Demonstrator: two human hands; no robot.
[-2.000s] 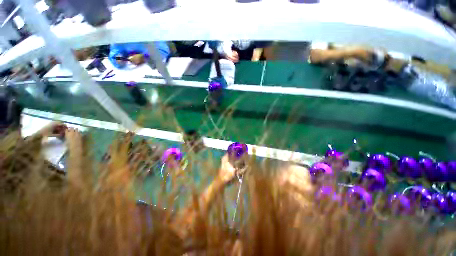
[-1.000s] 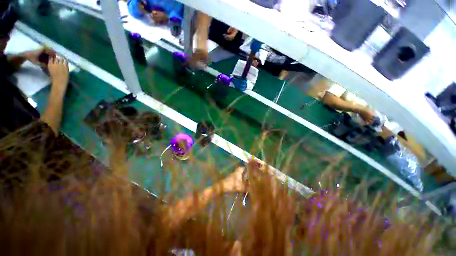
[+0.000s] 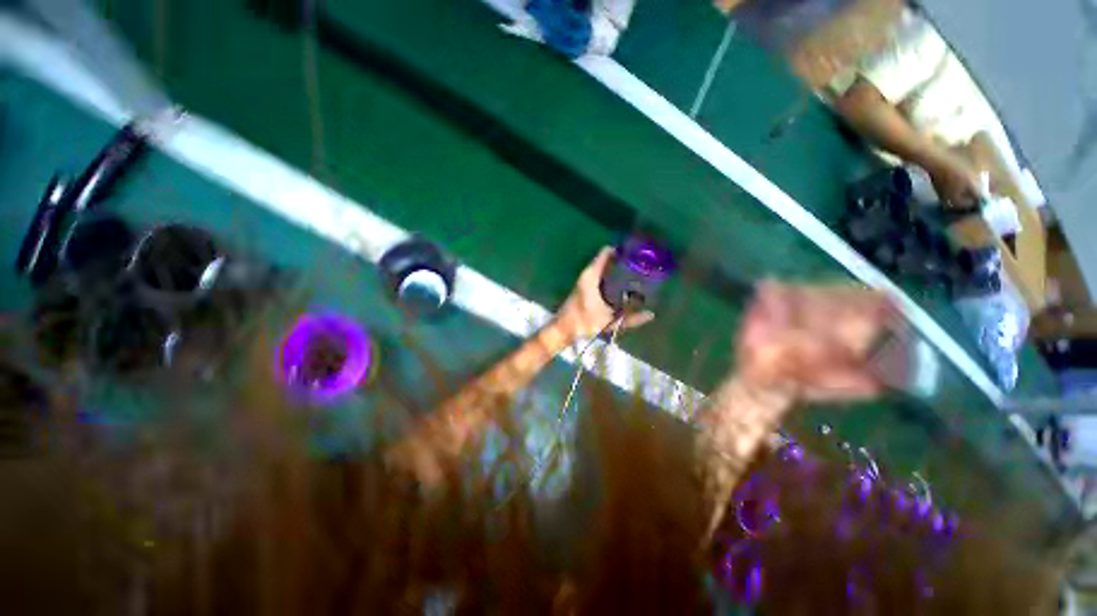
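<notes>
My left hand (image 3: 589,301) holds a dark lamp head with a shiny purple rim (image 3: 647,258) over the green belt. Thin pale wires (image 3: 575,391) hang from it. My right hand (image 3: 824,343) is out over the belt to the right, blurred. A pale grey blur lies at its fingertips, and I cannot tell whether it holds anything. A loose purple reflector (image 3: 324,357) is on the worktop at left. A black housing with a pale disc (image 3: 421,283) is at the white rail.
Black housings (image 3: 175,259) are grouped at far left beside slim black bars (image 3: 96,181). Purple reflectors (image 3: 758,505) show at lower right behind blurred hair. Across the belt are another person's arm (image 3: 902,132), black parts (image 3: 884,217) and a clear plastic bag (image 3: 1001,325).
The view has tilted down and closer. My left hand now shows over the belt with the purple-rimmed lamp head. My right hand has come into clear view, out over the belt.
</notes>
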